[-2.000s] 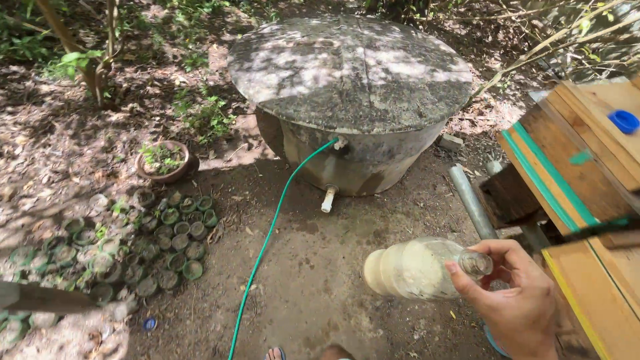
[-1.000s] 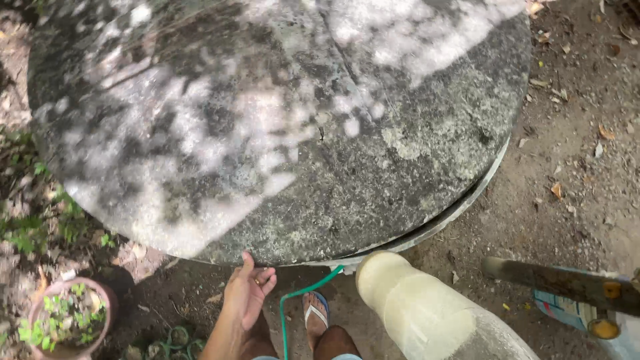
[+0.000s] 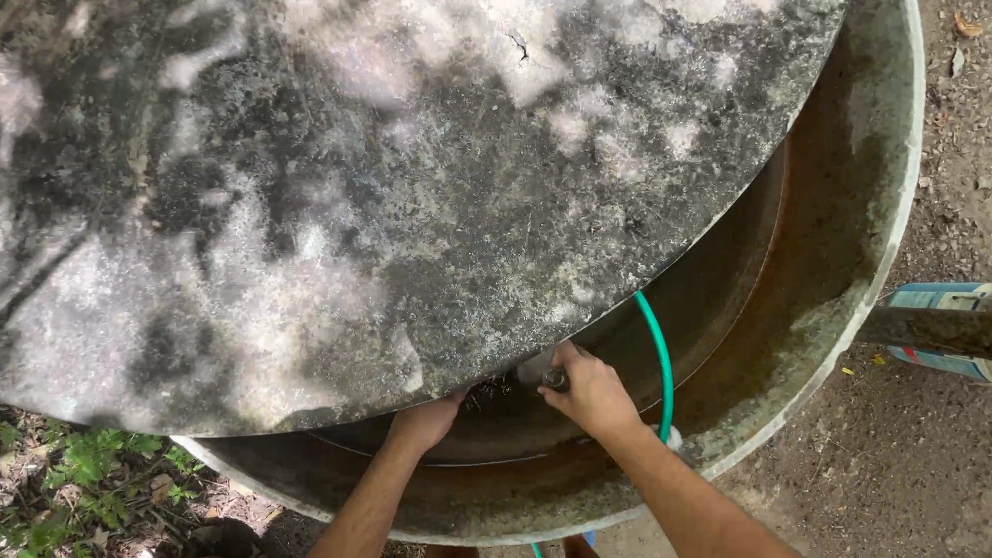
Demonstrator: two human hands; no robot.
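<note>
A large round concrete lid (image 3: 465,217) covers most of a round tank (image 3: 868,271), leaving a crescent gap at the near right side. Through that gap, my right hand (image 3: 593,391) grips the neck end of a clear bottle (image 3: 536,369), whose far end is hidden under the lid. My left hand (image 3: 430,418) reaches to the lid's near edge; its fingers are hidden beneath it. A green hose (image 3: 663,356) runs from under the lid over the inner wall, right of my right hand. Dark liquid seems to lie inside the tank.
Right of the tank, a metal pipe or bar (image 3: 930,327) crosses a blue and white container (image 3: 938,291). Low green plants (image 3: 101,473) grow at the lower left. Bare soil (image 3: 891,449) with scattered leaves surrounds the rim on the right.
The lid has shifted off the tank's near right rim, opening a gap. Both hands have moved to the gap, the right with the bottle. The view has moved closer over the tank.
</note>
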